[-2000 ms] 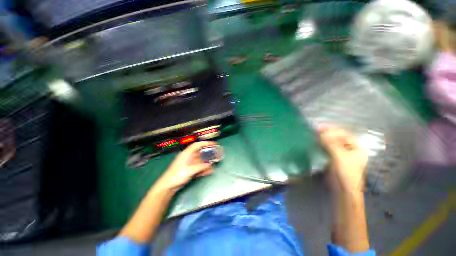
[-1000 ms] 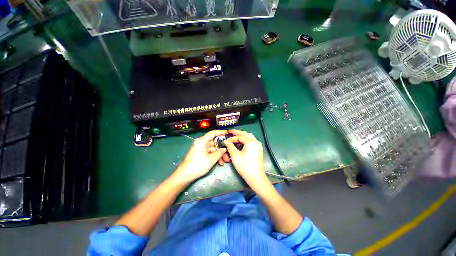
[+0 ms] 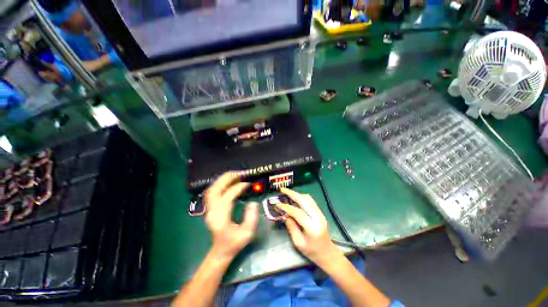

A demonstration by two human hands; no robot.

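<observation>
My right hand holds a watch case between thumb and fingers, just in front of the press. The case has a light rim and a dark centre. My left hand is to the left of it, slightly blurred, with fingers apart and nothing visible in it. The black press stands behind my hands, its red switch lit. A fixture on its top holds a copper-coloured part. My left fingers cover part of the press front.
Another case lies at the press's left front corner. Black trays with copper-rimmed cases stand left. A clear blister tray and white fan are right. An acrylic guard is above the press. Loose small parts lie right of it.
My left hand has let go of the case and moved left, its fingers spread. My right hand keeps the case. The view has shifted, showing more of the screen and the black trays.
</observation>
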